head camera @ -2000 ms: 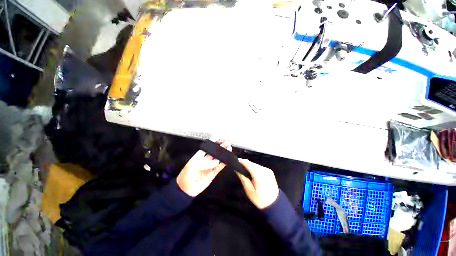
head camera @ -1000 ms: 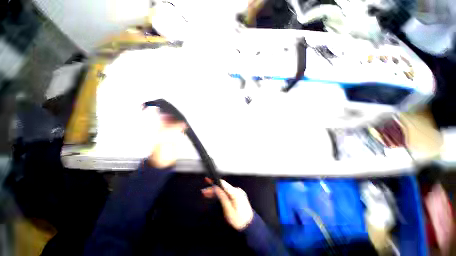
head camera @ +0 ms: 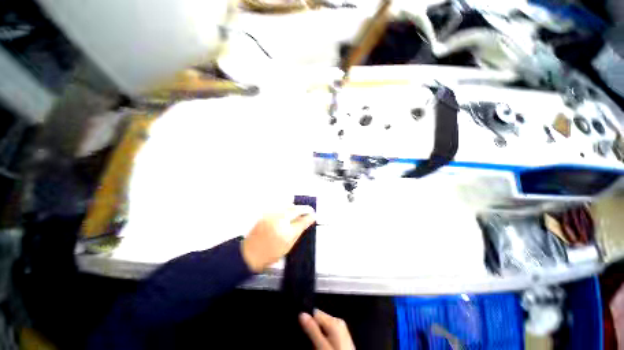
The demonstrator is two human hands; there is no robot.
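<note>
A black fabric strip [head camera: 299, 263] lies over the front edge of the white sewing table, its far end on the tabletop and its near part hanging down. My left hand [head camera: 275, 236] holds the strip near its far end, thumb on top. My right hand [head camera: 328, 331], cut off by the bottom edge, pinches the strip's lower part below the table edge. The white sewing machine [head camera: 404, 133] with a blue stripe stands just beyond the strip's far end. Its needle area is washed out and hard to make out.
A black band [head camera: 446, 130] curves over the machine arm. A clear plastic packet [head camera: 521, 240] and dark red handles [head camera: 576, 223] lie at the table's right. A blue basket [head camera: 458, 321] sits below the right edge. A yellow-brown strip [head camera: 118, 181] borders the table's left side.
The view has shifted. The strip was held between both hands over my lap, then swung up over the table; now it lies straighter, pointing towards the machine, with both hands still on it.
</note>
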